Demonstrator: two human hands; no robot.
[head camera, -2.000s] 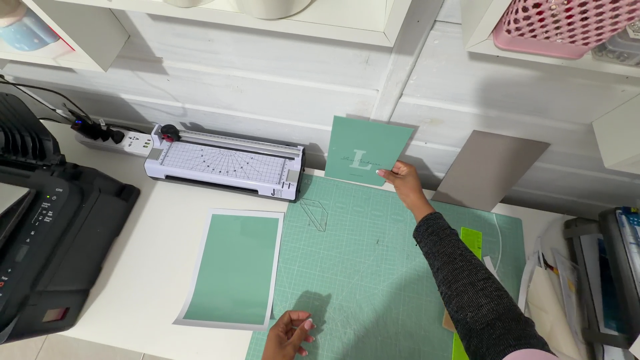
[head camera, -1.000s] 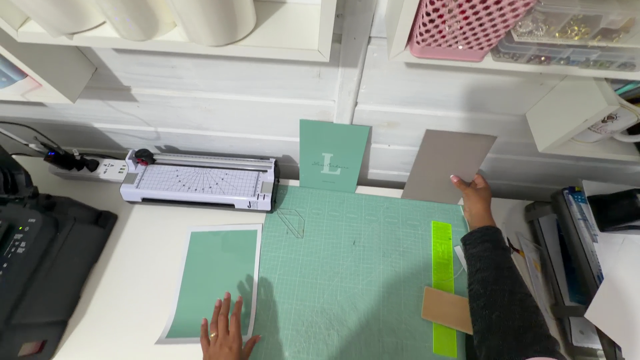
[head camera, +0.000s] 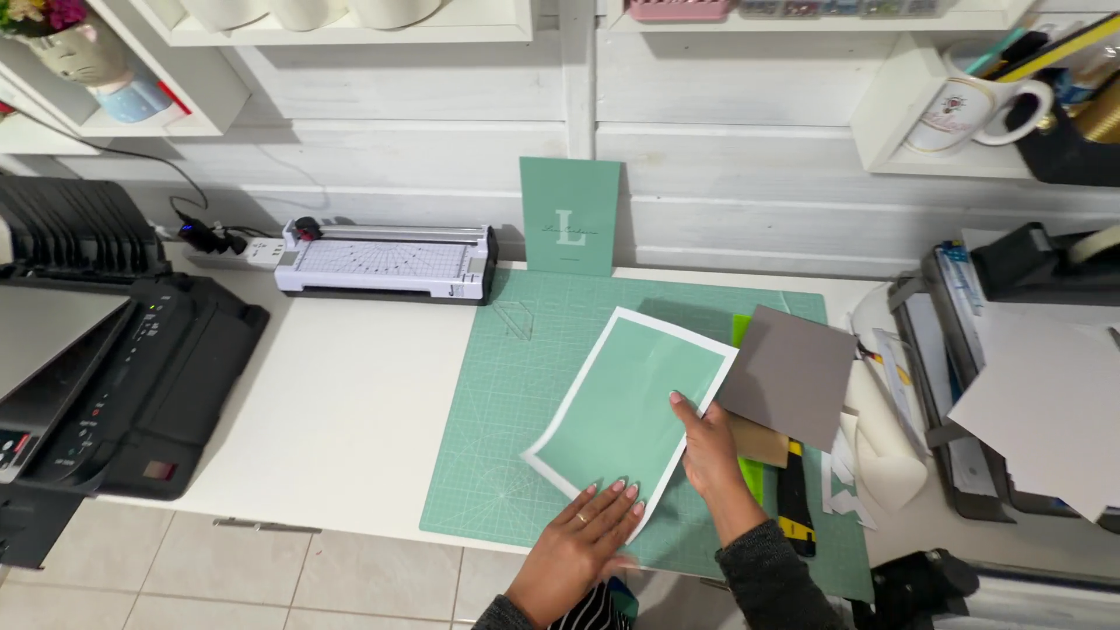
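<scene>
My right hand (head camera: 710, 442) grips the right edge of a green sheet with a white border (head camera: 626, 398), thumb on top. The sheet is tilted over the green cutting mat (head camera: 490, 437). My left hand (head camera: 586, 529) lies with its fingers on the sheet's lower edge. Just right of my right hand is a grey-brown board (head camera: 792, 376), over part of a bright green ruler (head camera: 751, 479) and a tan piece (head camera: 759, 440). A black and yellow utility knife (head camera: 794, 507) lies nearby. A green cover with a white letter (head camera: 570, 219) leans on the wall.
A paper trimmer (head camera: 385, 262) stands behind the mat's left corner, a black printer (head camera: 131, 376) at the left. Paper scraps (head camera: 844, 477), a paper roll (head camera: 884, 437) and trays of paper (head camera: 945, 394) are at the right. Shelves (head camera: 350, 35) hang above. A clear triangle (head camera: 516, 319) rests on the mat.
The bordered sheet has moved from the white table on the left to over the mat, into my right hand. The grey-brown board, earlier against the wall, now lies at the mat's right side.
</scene>
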